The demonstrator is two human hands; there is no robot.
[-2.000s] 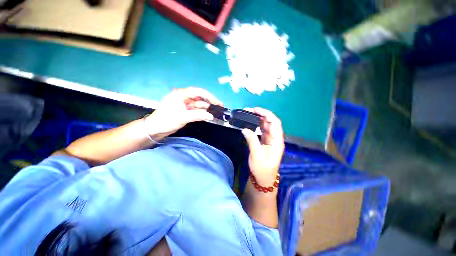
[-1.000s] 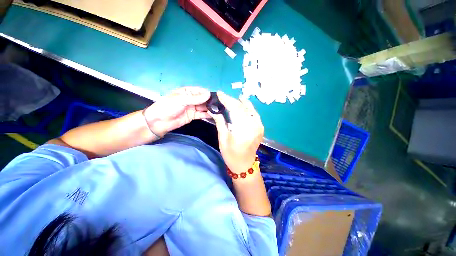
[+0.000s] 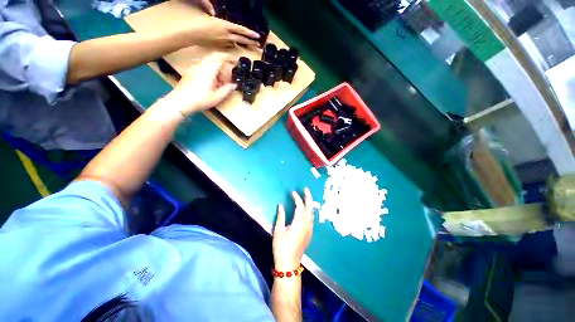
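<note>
My left hand [image 3: 205, 85], with a thin bangle, is over the cardboard [image 3: 252, 122] at the near side of a cluster of upright black cylindrical parts [image 3: 250, 88]. Its fingertips are at the nearest parts; whether they grip one cannot be told. My right hand [image 3: 295, 226], with a red bead bracelet, is open and empty above the bench edge, fingers spread, just left of the heap of small white pieces [image 3: 353, 204]. The red bin [image 3: 307, 143], holding smaller black parts [image 3: 340, 129], stands behind the heap.
Another person's arm [image 3: 139, 53] reaches in from the left, their hand beside the black parts. The green bench [image 3: 372, 273] has a metal edge [image 3: 217, 180]. A blue crate [image 3: 435, 305] shows below its right end. More white pieces [image 3: 120, 7] lie at the top left.
The view has turned left. My left hand has moved out to the black parts on the cardboard. My right hand has opened, and the black part seen between my hands is no longer there.
</note>
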